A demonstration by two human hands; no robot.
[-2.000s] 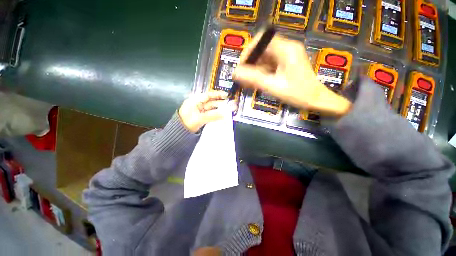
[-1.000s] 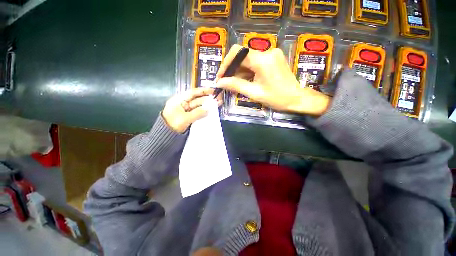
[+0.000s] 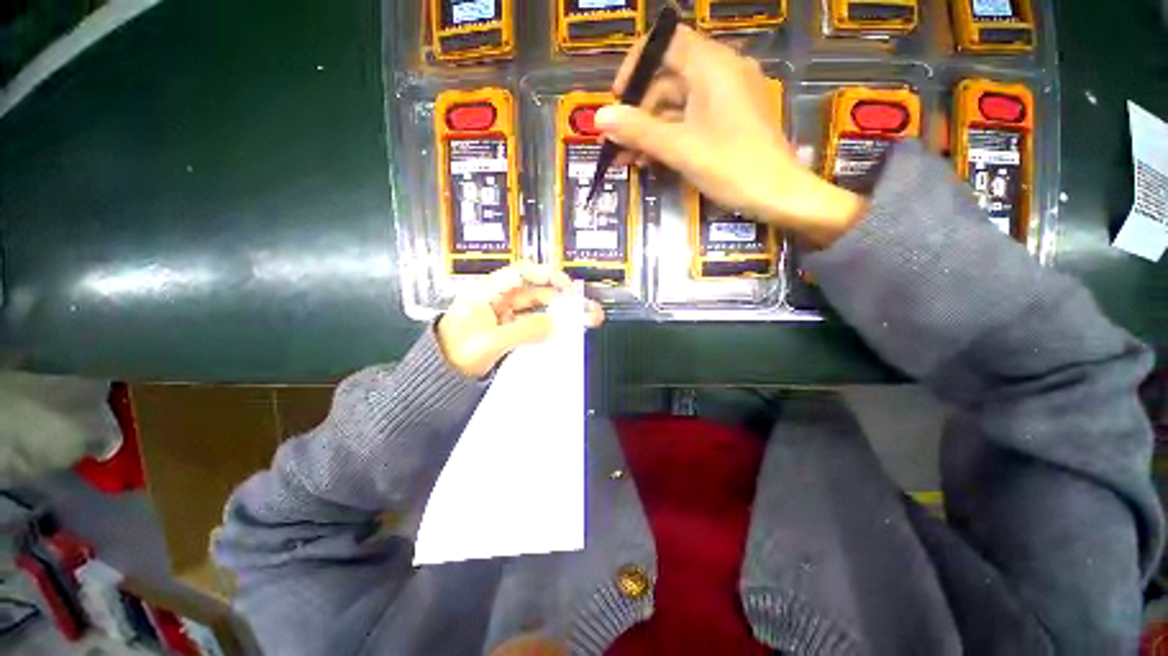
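My right hand holds a slim black pointed tool like a pen. Its tip is over the dark printed panel of the second handheld device from the left in the near row; whether it touches cannot be told. My left hand holds a blank white sheet by its top end at the tray's near edge, and the sheet hangs down. The clear blister tray holds orange-rimmed devices in two rows. My right hand partly covers the middle device. No small sticker can be made out.
The tray lies on a glossy dark green bench top. A white printed label sheet lies at the far right. A brown cardboard box stands below the bench edge at the left. Red and white items are at the lower left.
The tray and devices appear further left in view. The tool tip has left my left fingers and is now over the second device. My left hand still holds the sheet, slightly lower in view.
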